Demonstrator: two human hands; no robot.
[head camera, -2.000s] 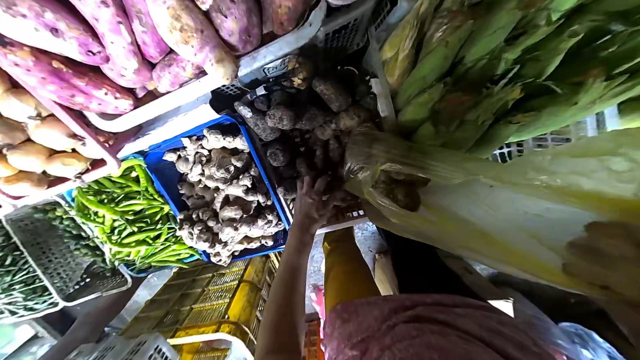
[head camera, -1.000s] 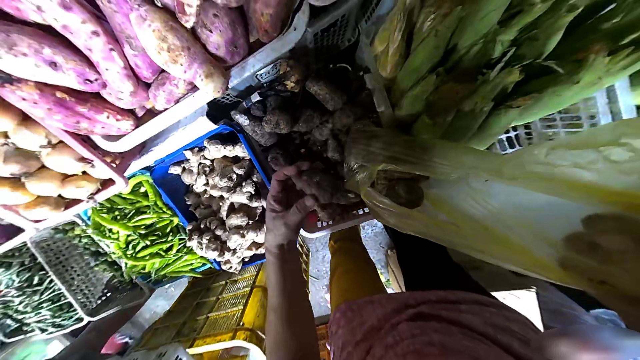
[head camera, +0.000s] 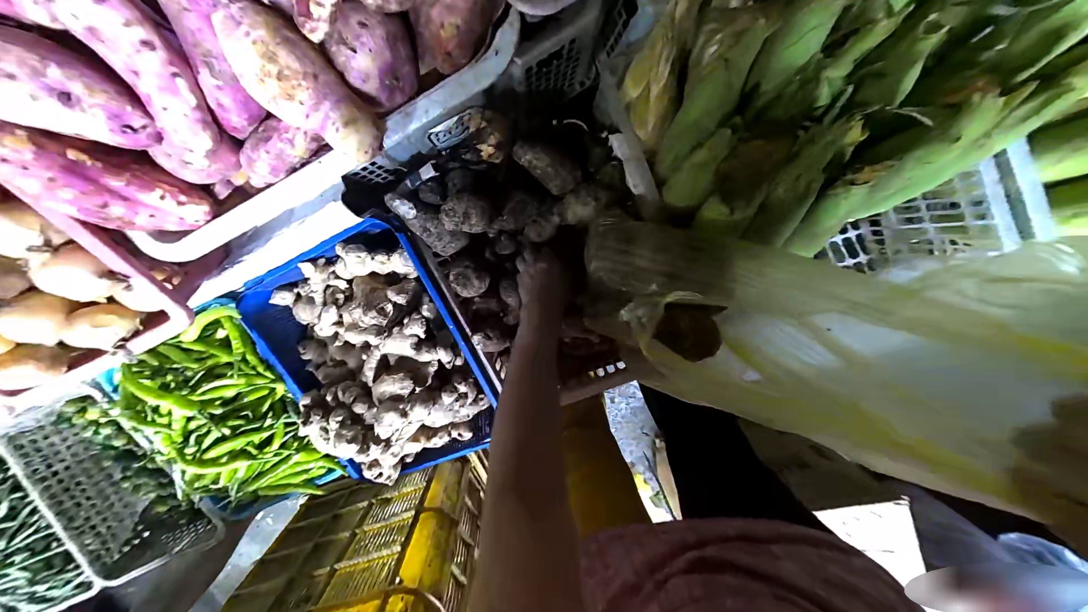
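My left hand (head camera: 541, 270) reaches in from the bottom, its fingers down among dark brown, taro-like tubers (head camera: 466, 212) in a dim crate. The fingers look curled, but shadow hides whether they grip a tuber. Right beside the hand and forearm lies a large translucent yellowish plastic bag (head camera: 850, 340). A brown tuber (head camera: 687, 330) shows at its near end, and a darker mass shows through the plastic at the far right. My right hand is not in view. Left of my forearm, a blue tray (head camera: 438, 289) holds ginger roots (head camera: 374, 340).
Purple-skinned sweet potatoes (head camera: 280, 68) fill a crate at the upper left, above brown onions or similar bulbs (head camera: 72, 297). Green chillies (head camera: 229, 408) lie beside the ginger. Husked corn ears (head camera: 765, 127) are heaped at the upper right. A yellow plastic crate (head camera: 365, 544) stands below.
My left hand has moved farther in among the dark tubers, and its fingers, spread two seconds ago, now look curled. The plastic bag stays beside it.
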